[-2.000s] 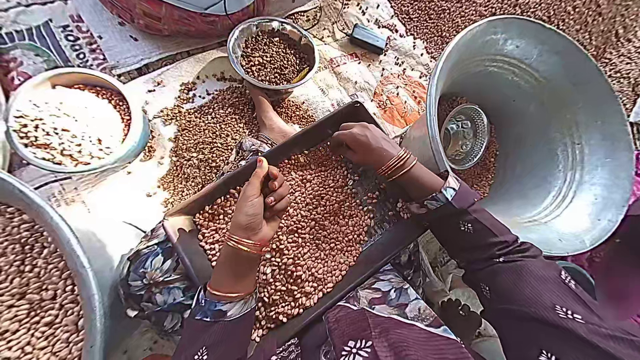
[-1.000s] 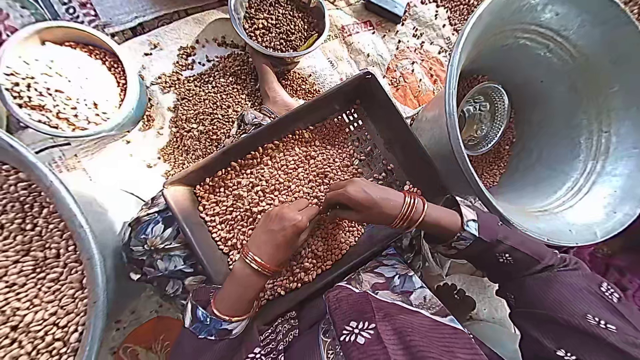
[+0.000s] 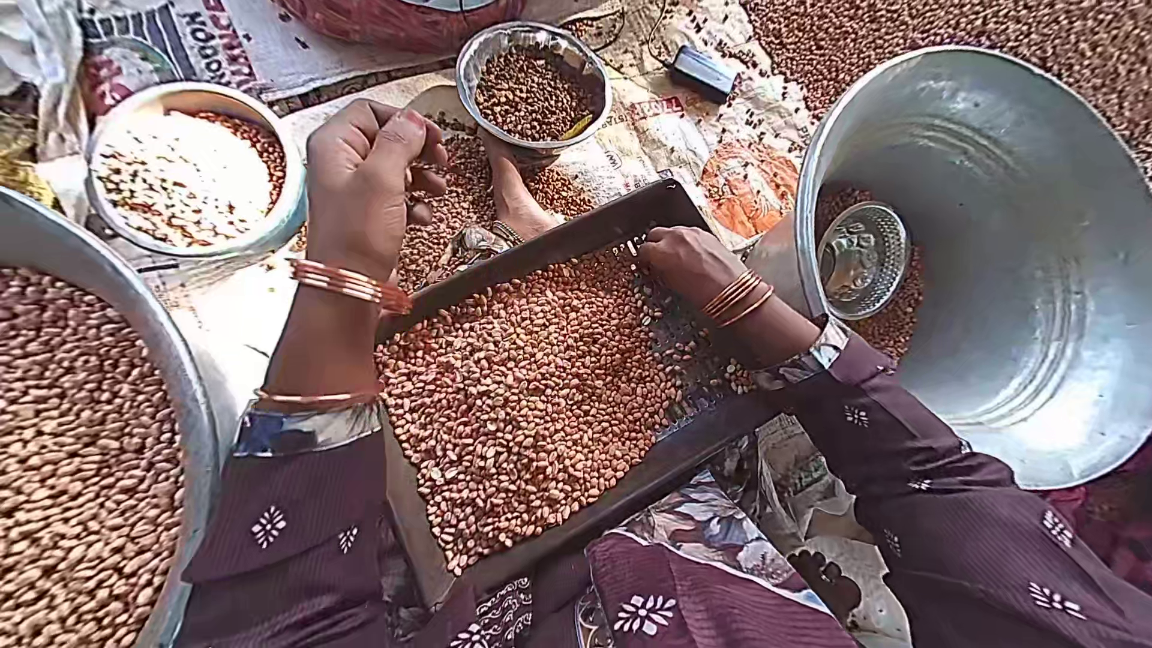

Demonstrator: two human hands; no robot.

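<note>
A dark rectangular tray rests tilted on my lap, heaped with peanut kernels. Above its upper left edge my left hand is raised, thumb against curled fingers; whether it holds anything is hidden. My right hand is inside the tray near its far right corner, fingertips down at the perforated part beside scattered kernels; what lies between them cannot be told. Beyond the tray stands a steel bowl of small brown pieces, with more such pieces heaped on the sacking next to a bare foot.
At right a large metal tub lies tipped, with a perforated steel bowl and kernels inside. A large metal basin of kernels is at left. A smaller bowl stands back left. A small dark box lies behind.
One second ago both hands were together over the kernels. My left hand has since risen up and left, out over the tray's edge; my right hand has moved toward the far right corner.
</note>
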